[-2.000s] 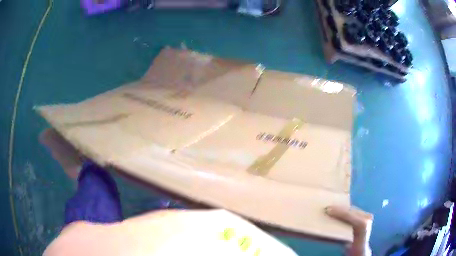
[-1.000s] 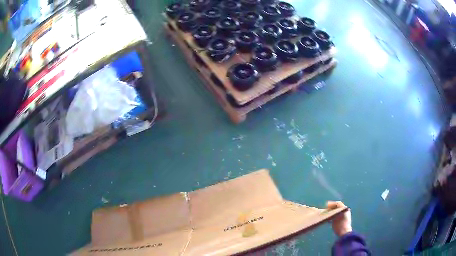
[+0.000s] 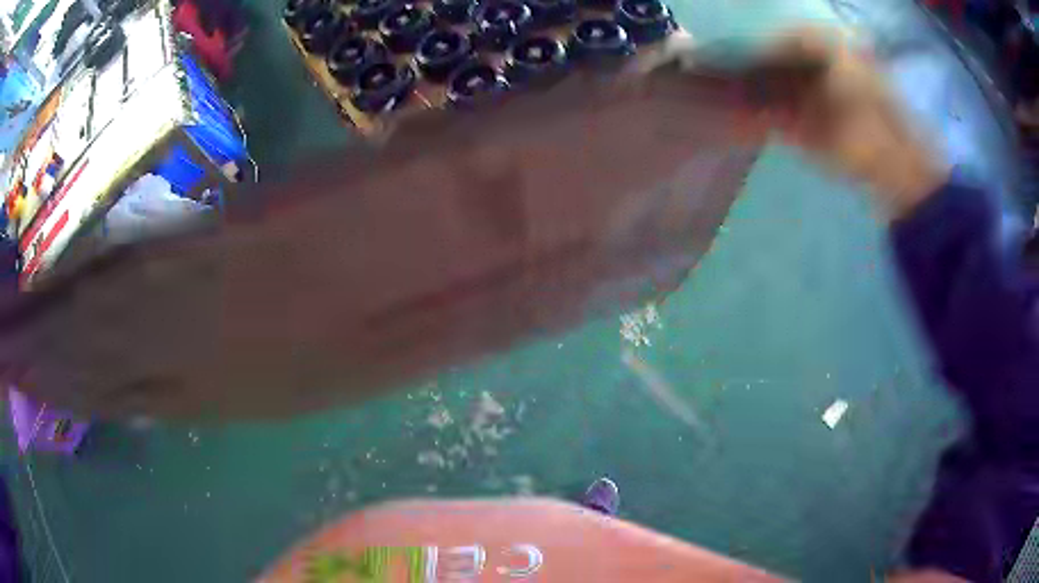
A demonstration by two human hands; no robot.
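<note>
A very large brown layer sheet (image 3: 399,251) is held up in front of me, blurred, with its underside facing me. It stretches from the left edge of the view to the upper right. My right hand (image 3: 855,114) grips its upper right corner and is blurred. My left hand is not visible; the sheet's left end runs to the picture's edge. Black round parts (image 3: 444,49) stand in rows on the pallet stack behind the sheet, which hides the stack's near side.
A cluttered work table (image 3: 108,125) stands at the upper left, with a blue thing and white plastic under it. A purple bin (image 3: 46,424) is at the lower left. Pale scraps lie on the green floor (image 3: 547,456). My shoe tip (image 3: 602,495) shows below.
The sheet has risen from low in the view and now shows its underside, partly covering the pallet stack. My right hand has moved up with it. The view has shifted.
</note>
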